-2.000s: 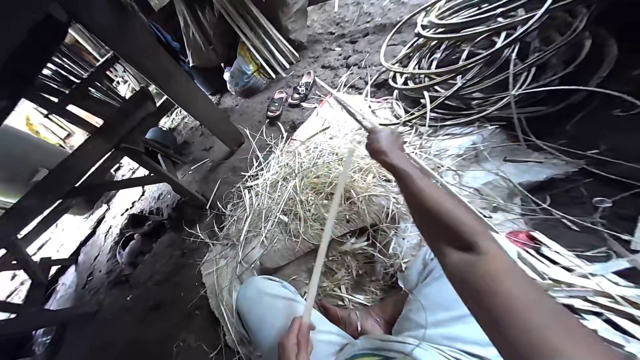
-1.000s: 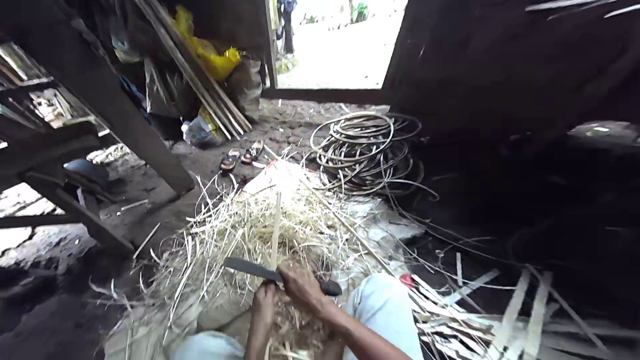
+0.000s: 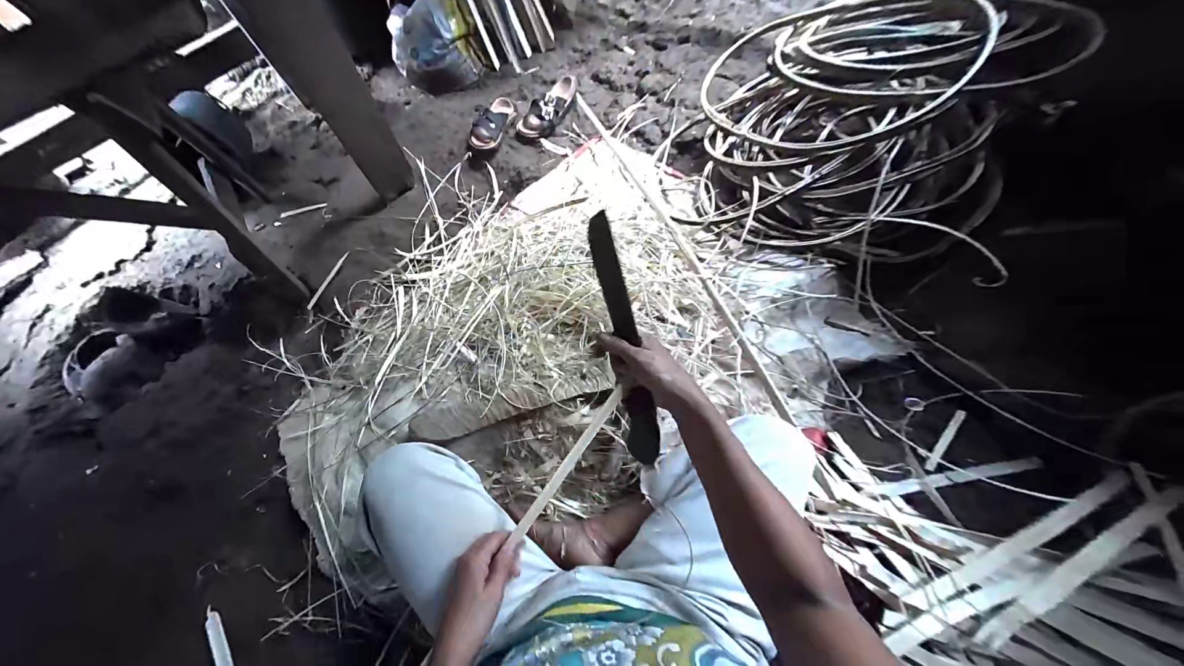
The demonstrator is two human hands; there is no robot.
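My right hand (image 3: 645, 368) is closed on a long dark-bladed knife (image 3: 610, 273), near its middle, with the blade pointing away from me and the dark lower end toward my lap. A pale flat strip, apparently split bamboo or cane, (image 3: 569, 462) runs from my left hand (image 3: 488, 566) up to my right hand. My left hand grips the strip's near end over my left thigh. Whether my right fingers also pinch the strip's far end cannot be told. Beyond and under both hands lies a heap of thin pale shavings (image 3: 518, 287).
Coils of thin cane-like strips (image 3: 832, 139) lie at the upper right. Flat pale strips (image 3: 999, 573) are piled by my right knee. A long pole (image 3: 689, 259) crosses the heap. Sandals (image 3: 546, 109), a filled plastic bag (image 3: 430, 46) and wooden posts (image 3: 324, 92) stand beyond.
The knife has turned from lying crosswise to pointing away from me. My hands, close together one second ago, are now apart, with my left hand back at my thigh. The view has tilted down.
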